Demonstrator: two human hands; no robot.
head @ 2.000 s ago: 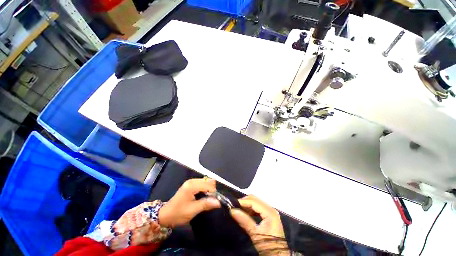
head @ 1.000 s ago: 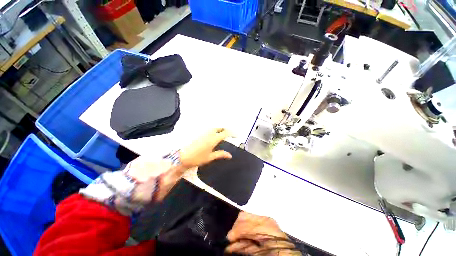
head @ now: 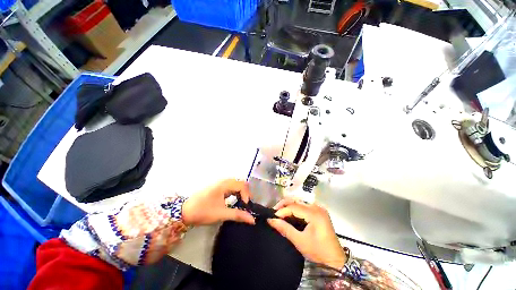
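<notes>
My left hand (head: pixel 220 203) and my right hand (head: pixel 308 227) both pinch the top edge of a black fabric piece (head: pixel 257 257) between thumbs and fingers. The piece hangs down over the table's front edge, its lower end cut off by the picture. A small shiny light bit shows at my left fingertips. The hands are just in front of the presser foot area (head: pixel 283 173) of the sewing machine (head: pixel 368 164). The single dark panel seen earlier is not visible separately; I cannot tell if it is in the hands.
A stack of dark rounded panels (head: pixel 107 161) lies on the white table (head: pixel 198 113) at left. Puffier black pieces (head: pixel 136 98) lie behind it. Blue bins (head: pixel 34 139) stand at the left edge. Red-and-black snips (head: pixel 434 266) lie at lower right. A black thread stand post (head: pixel 317 71) rises behind the machine head.
My left hand has left the lone panel on the table and joined my right hand at the black fabric. Both hands are now higher, near the needle area. The view has shifted.
</notes>
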